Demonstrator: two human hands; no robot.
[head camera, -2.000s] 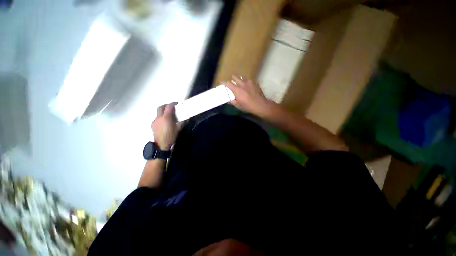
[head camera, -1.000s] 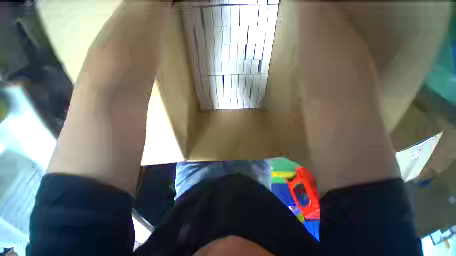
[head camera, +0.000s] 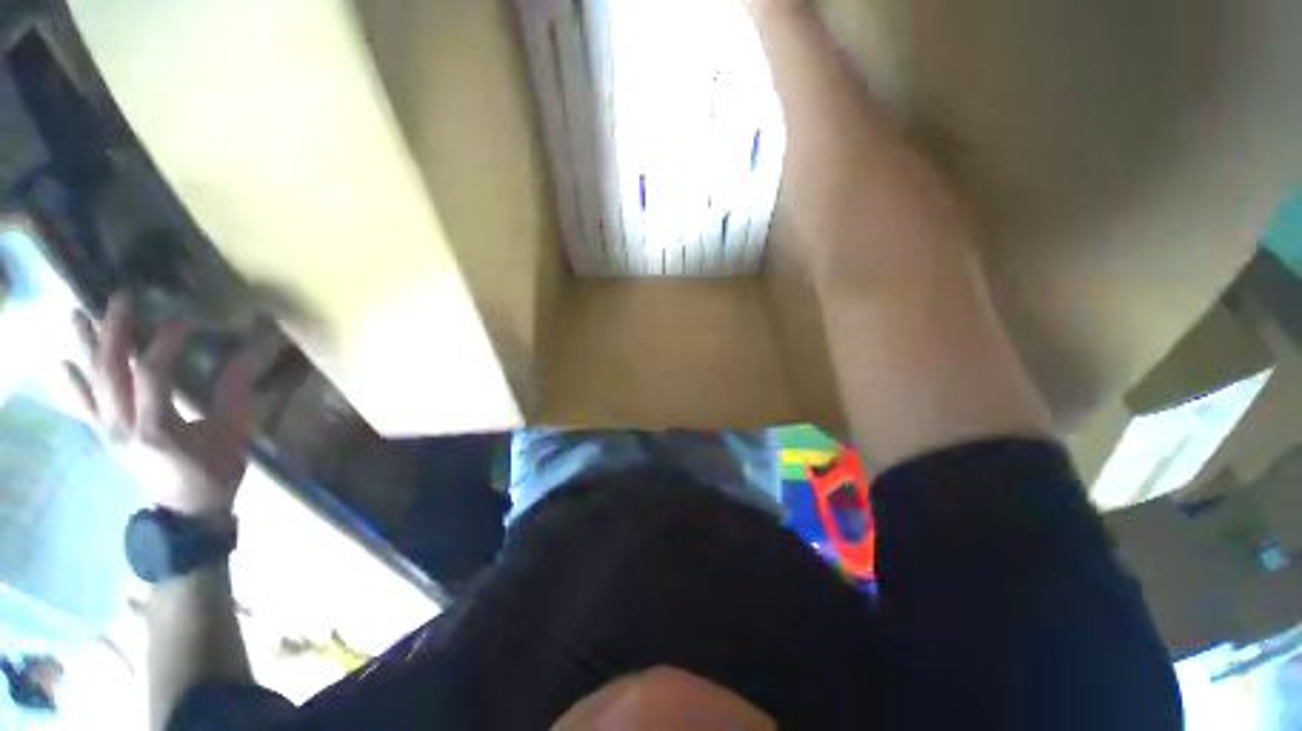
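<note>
The open shipping carton (head camera: 664, 343) stands right in front of me, its left flap (head camera: 307, 214) folded outward. Tightly packed white product boxes (head camera: 685, 157) show inside it, in narrow rows and washed out by glare. My left hand (head camera: 164, 421), with a dark watch on the wrist, is left of the carton with its fingers spread and nothing in it. My right forearm reaches over the carton's right side to the top edge of the picture. My right hand is cut off there, so its fingers and anything it holds are hidden.
A white table (head camera: 307, 550) lies at the lower left, with yellowish things on it. A red plastic stool (head camera: 845, 511) shows below the carton, over green floor and something blue. Brown cartons (head camera: 1214, 578) stand at the right, one with a white label (head camera: 1182, 436).
Two seconds ago both hands held a white block by the table. One second ago both arms reached over the carton. Now my left hand is back at the left, and my right forearm is further inward.
</note>
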